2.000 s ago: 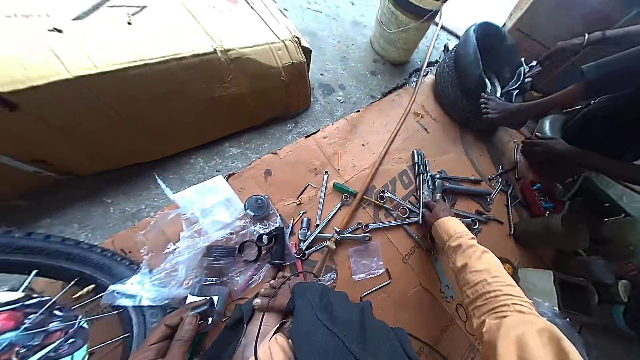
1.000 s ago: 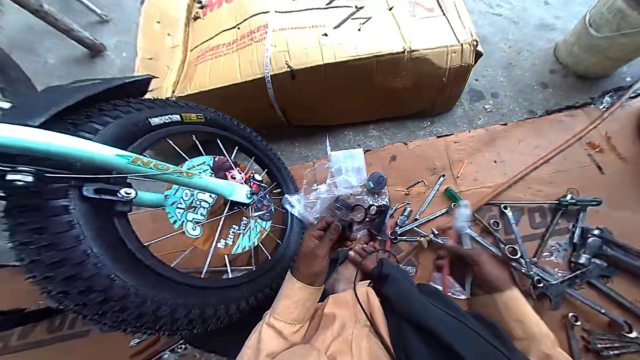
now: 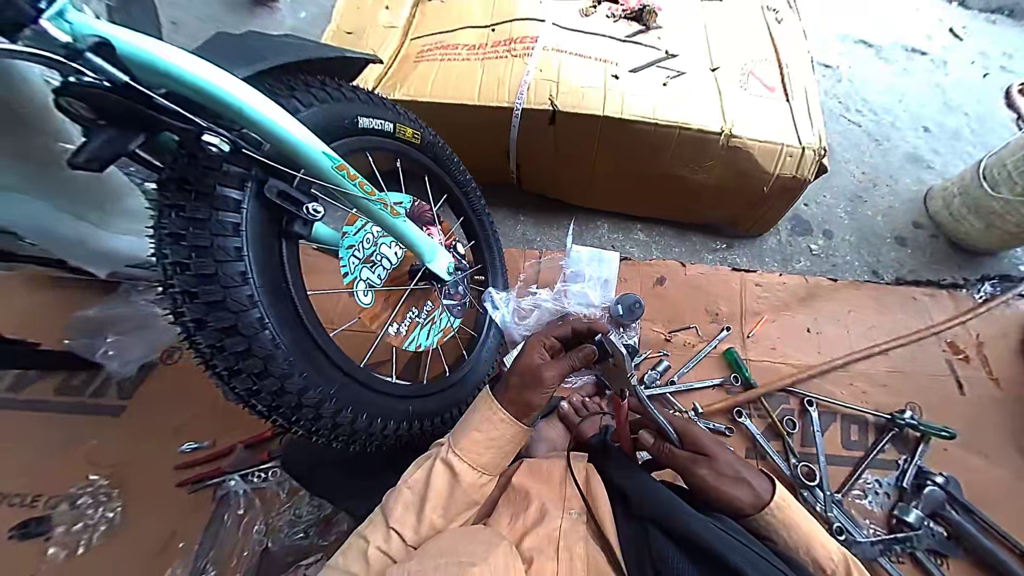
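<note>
My left hand (image 3: 552,364) pinches a small dark part between thumb and fingers; what it is cannot be made out. Around the handles of a pair of pliers (image 3: 620,370), one red and one greyish, my right hand (image 3: 692,456) is closed. The pliers' metal jaws are at the small part. Just left of my left hand stands a bicycle wheel with a knobby black tyre (image 3: 232,320), held in a mint-green fork (image 3: 376,200). A clear plastic bag (image 3: 528,304) and a round black part (image 3: 627,308) lie beyond my hands.
Several spanners (image 3: 816,444), a green-handled screwdriver (image 3: 738,366) and other tools lie on cardboard at the right. A long thin rod (image 3: 864,352) crosses there. Beyond are a large carton (image 3: 624,160) and a bucket (image 3: 980,196). Red-handled tools (image 3: 228,460) and plastic bags (image 3: 248,520) lie at the lower left.
My right hand was among the tools at the right two seconds ago; now it holds pliers against the part in my left hand. The view has swung left to the wheel.
</note>
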